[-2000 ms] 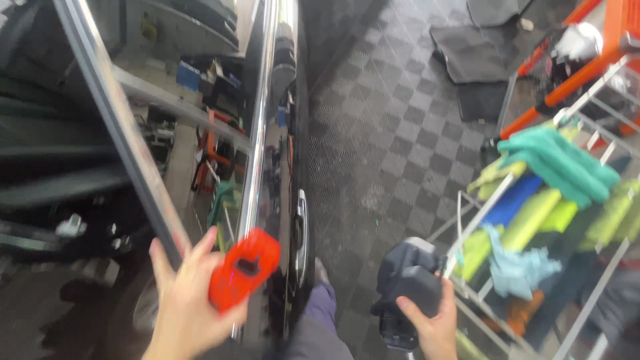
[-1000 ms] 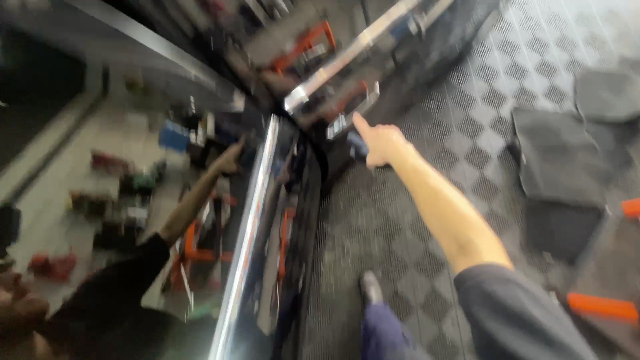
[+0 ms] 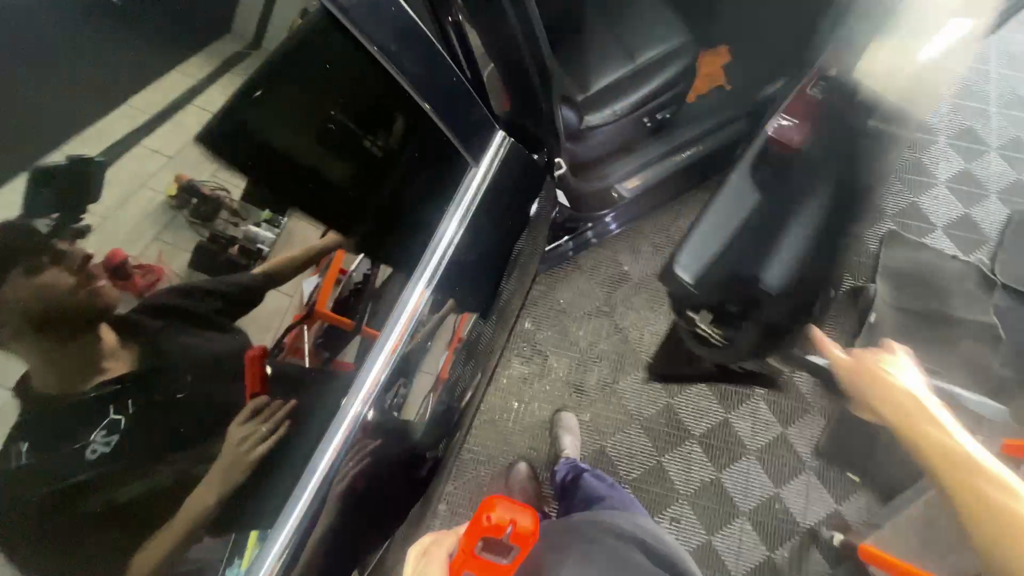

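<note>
My left hand [image 3: 436, 552] holds an orange-red handheld device [image 3: 498, 536] at the bottom edge; part of the hand is out of view. At the right, my right hand [image 3: 876, 380] is on the outer edge of an open black car door [image 3: 732, 240], its fingers around a dark part there; blur hides the exact grip. The door stands open, and a black leather car seat [image 3: 624, 56] shows inside. Along the left runs another glossy black door [image 3: 488, 240] with a chrome trim strip [image 3: 400, 328]. Its dark glass mirrors a person with a red object.
An orange cloth [image 3: 710, 74] lies inside the car by the seat. Dark floor mats [image 3: 932, 296] lie on the checkered tile floor [image 3: 592, 320] at the right. An orange-framed item [image 3: 888, 560] is at the lower right. My feet stand beside the left door.
The car door that my right hand reached toward at its handle has swung open, showing the interior. Two seconds ago my right hand held a dark device; it is no longer seen there. The view has shifted.
</note>
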